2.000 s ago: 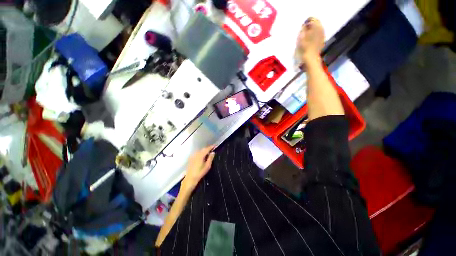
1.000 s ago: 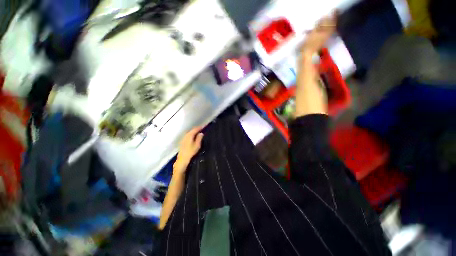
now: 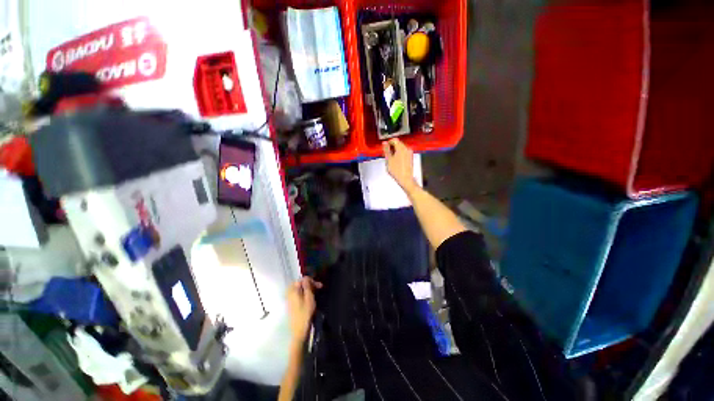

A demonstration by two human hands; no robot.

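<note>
The red tool drawer (image 3: pixel 459 94) is pulled out beside the table, with metal bits and a round yellow-orange item (image 3: pixel 418 47) in its right compartment. A narrow grey tray (image 3: pixel 402 39) in that compartment holds small tools and a green item. My right hand (image 3: pixel 399 162) is at the drawer's near edge, fingers bent; whether it holds anything is unclear. My left hand (image 3: pixel 301 301) rests at the table's front edge, fingers curled; its grip cannot be made out.
The sewing machine (image 3: pixel 133 258) stands on the left. A lit phone (image 3: pixel 236 174) and a small red tray (image 3: pixel 219 84) lie on the table (image 3: pixel 274 258). A red crate (image 3: pixel 587 94) and a blue crate (image 3: pixel 552 258) stand at the right.
The view has turned toward the drawer, which now shows fully. My right hand has moved from over the table and drawer to the drawer's near edge. My left hand stays by the table edge.
</note>
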